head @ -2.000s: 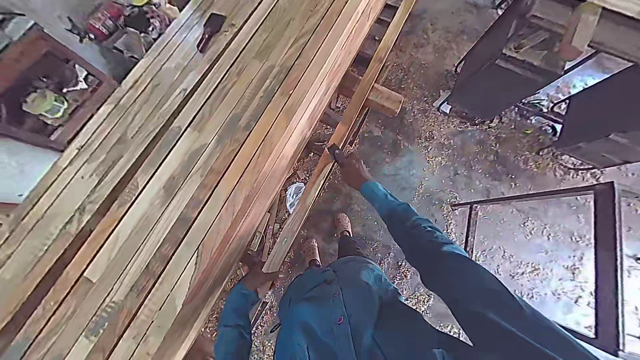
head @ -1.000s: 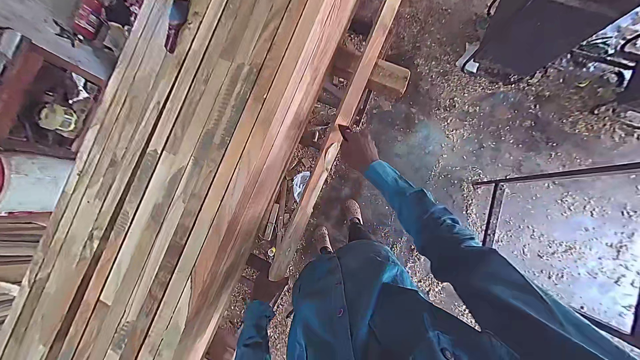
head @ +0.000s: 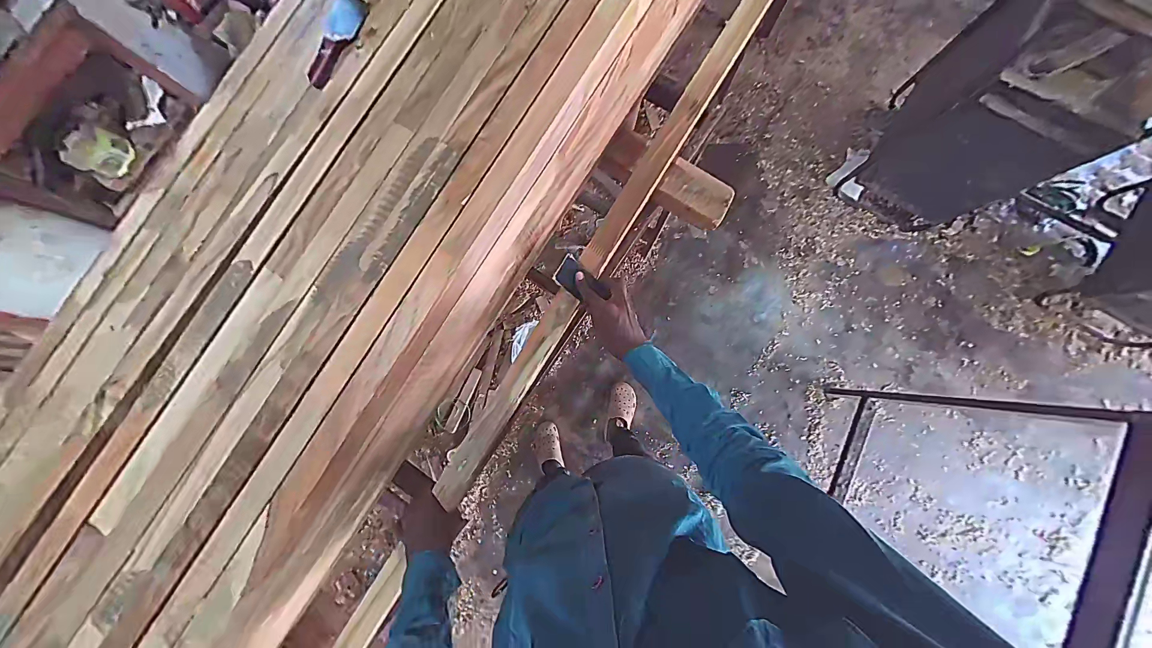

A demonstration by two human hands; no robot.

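Note:
A long narrow wooden strip (head: pixel 670 148) runs diagonally beside the large bench top of joined wooden boards (head: pixel 360 297). My right hand (head: pixel 612 310) is closed around a small dark block-like tool (head: pixel 580 277), which lies across the strip; its exact kind cannot be told. At the strip's near end is my left hand (head: pixel 430 522), dark against the shadow; its fingers are at the end of the wood, and their grip is hard to make out. A tool with a dark handle and a blue part (head: pixel 335 40) rests on the boards at the top.
A thick wooden beam end (head: pixel 697 193) juts out under the strip. Wood shavings cover the concrete floor (head: pixel 711 297). A metal frame (head: pixel 981 405) stands at the lower right, a dark machine or cabinet (head: pixel 945 135) at the upper right. A cluttered shelf (head: pixel 99 153) is at the left.
The view has shifted. My right hand with the dark tool remains at the strip's middle part, and my left hand remains by its near end.

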